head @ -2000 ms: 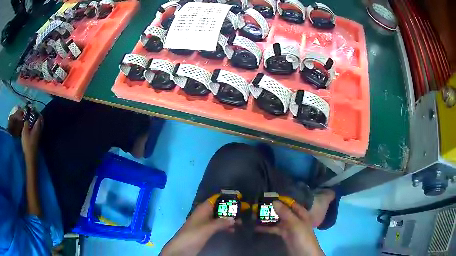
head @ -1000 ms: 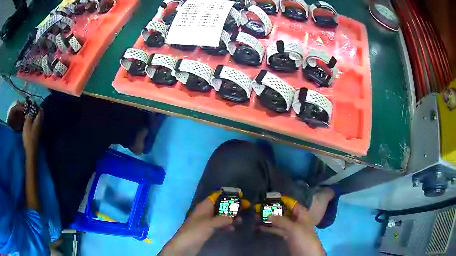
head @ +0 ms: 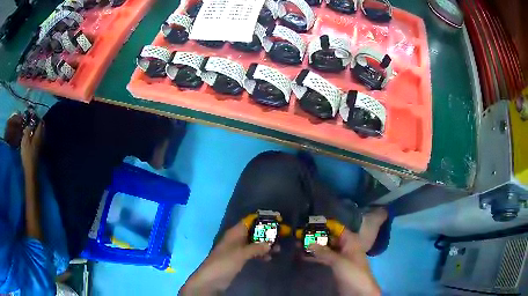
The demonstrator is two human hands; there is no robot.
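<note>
My left hand (head: 234, 251) holds a smartwatch (head: 266, 231) with a black case and a lit screen showing green and white. My right hand (head: 343, 260) holds a second, similar smartwatch (head: 315, 238) beside it, its thumb at the lower part of the screen. Both watches are over my lap, apart from each other, faces up. Yellow-orange covers (head: 334, 227) show at the fingers beside the cases. A short piece of pale strap shows above each case. The screen details are too small to read.
A pink foam tray (head: 399, 147) with rows of watches and a paper sheet (head: 227, 20) lies on the green bench (head: 451, 115). Another tray (head: 87, 78) is at left. A blue stool (head: 153, 188) and a person in blue (head: 23, 214) are left; a machine (head: 498, 150) stands right.
The bench and trays sit slightly higher in the view. Both hands still hold the watches close to the same place; the right thumb has shifted onto the lower screen.
</note>
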